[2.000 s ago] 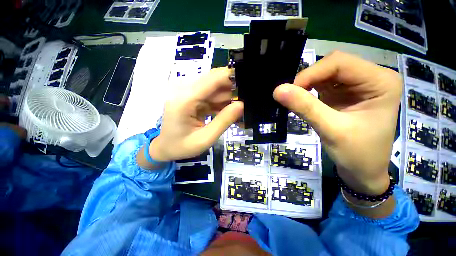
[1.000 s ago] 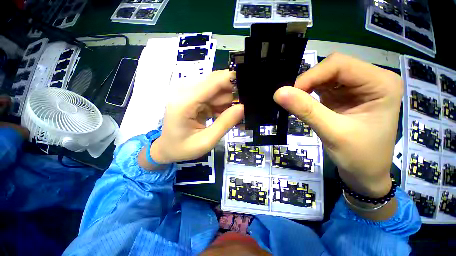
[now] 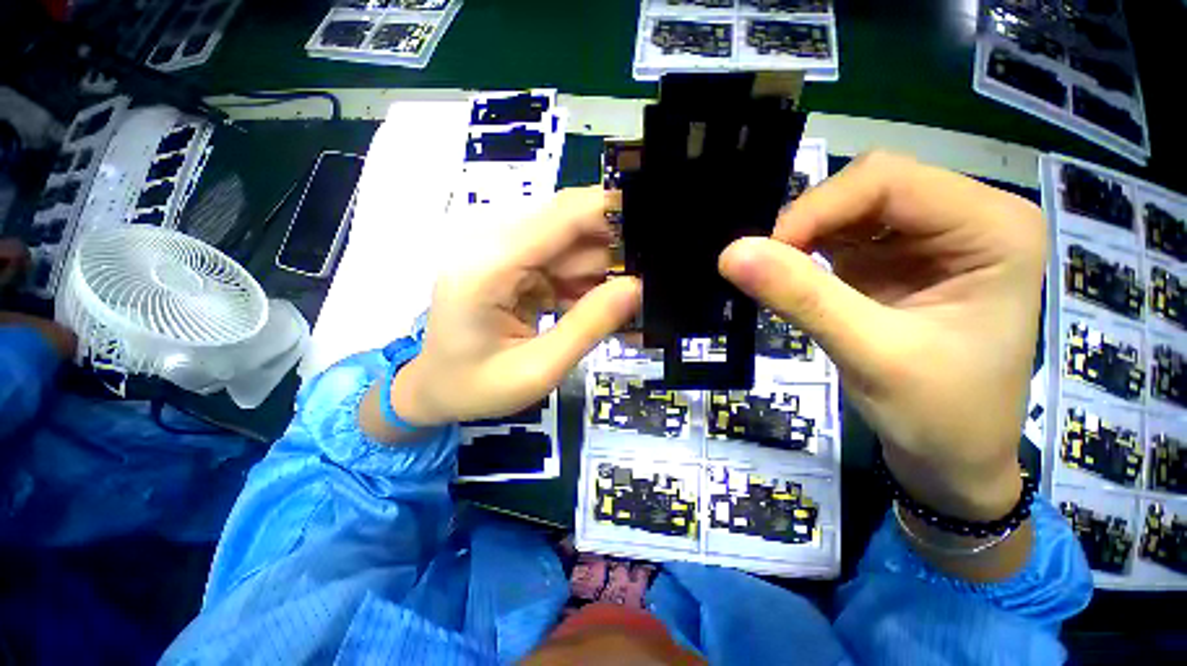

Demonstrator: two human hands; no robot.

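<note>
A matt black adhesive film (image 3: 709, 195) with small cut-out windows is held up in front of me, a pale tab at its top right. A circuit board (image 3: 616, 234) shows behind its left edge, held with it. My left hand (image 3: 521, 306) grips the board at the left, thumb at the film's edge. My right hand (image 3: 898, 280) pinches the film's right side between thumb and fingers. Whether film and board touch all over is hidden. Below is a white board tray (image 3: 709, 553) with boards in two columns, its upper part partly covered.
A liner sheet (image 3: 462, 208) with black shapes lies left of the tray, beside white backing sheets (image 3: 391, 195). Further left are a mobile phone (image 3: 320, 215) and white fan (image 3: 169, 293). Another board tray (image 3: 1057, 338) lies right; more trays lie at the back.
The film and board have dropped slightly in view, and the window near the film's bottom shows more clearly. Both hands keep their grip. The surroundings have shifted slightly as the camera moved.
</note>
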